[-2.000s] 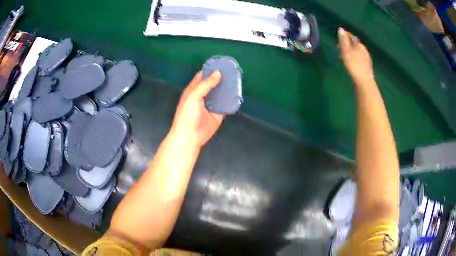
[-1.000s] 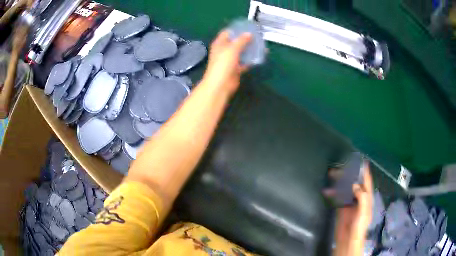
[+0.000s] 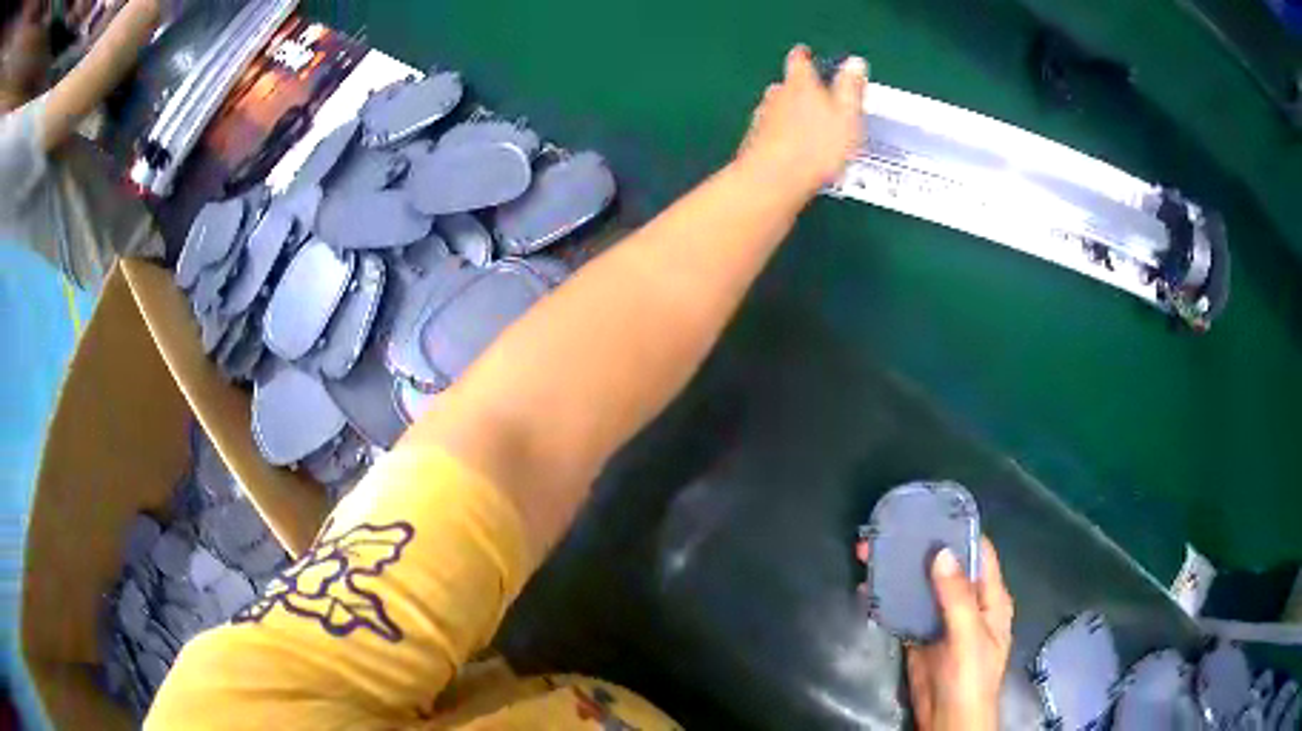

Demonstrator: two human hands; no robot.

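A white and silver appliance body (image 3: 1021,186) lies on the green belt, its dark motor end at the right. My left hand (image 3: 811,122) is at the body's left end, fingers around that end; the end cap it held earlier is not visible, and the fingers partly hide the contact. My right hand (image 3: 960,607) holds a grey-blue end cap (image 3: 921,560) over the dark worktop, thumb on its flat face. A pile of end caps (image 3: 493,321) lies at the left, and more caps (image 3: 1078,668) lie at the lower right.
An open cardboard box (image 3: 214,414) full of caps stands at lower left. A dark printed sheet (image 3: 279,100) and another body (image 3: 214,93) lie beyond the left pile. Another person's arm (image 3: 100,72) shows at the upper left edge.
My left hand has moved from holding a cap over the belt to the body's left end. My right hand has come from over the belt to the worktop with a cap. The view has shifted left.
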